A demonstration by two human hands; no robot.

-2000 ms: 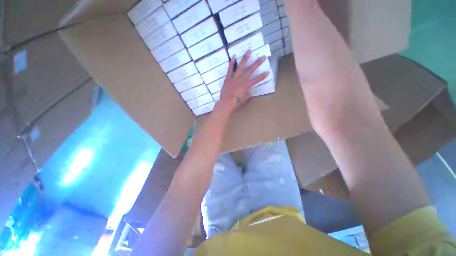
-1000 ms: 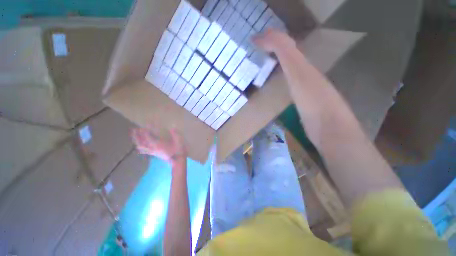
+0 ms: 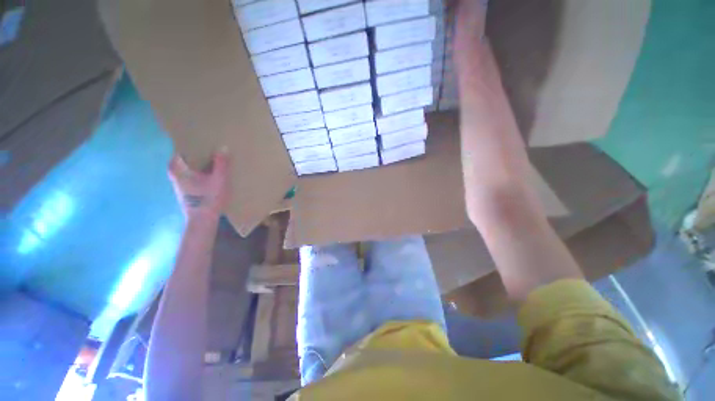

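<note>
An open brown carton (image 3: 368, 205) stands in front of me, with its flaps folded outward. White retail boxes (image 3: 339, 95) stand in tight rows inside, with a narrow dark gap between two columns. More boxes show deeper at the right, partly behind my right arm. My left hand (image 3: 200, 184) is at the edge of the left flap (image 3: 184, 86), thumb over it, and appears to grip it. My right hand (image 3: 469, 17) reaches into the right part of the carton at the top edge of the picture. Its fingers are cut off or hidden, so its hold cannot be told.
Other brown cartons (image 3: 47, 86) stand at the upper left. Brown cardboard (image 3: 580, 188) spreads at the right. Pale wooden slats (image 3: 274, 278) show beside my legs. Green floor (image 3: 674, 86) shows at the right, and shiny floor at the left.
My left hand lay on the boxes, then lifted off to the left, and is now at the left flap. My right hand has moved up towards the picture's top. The view has turned.
</note>
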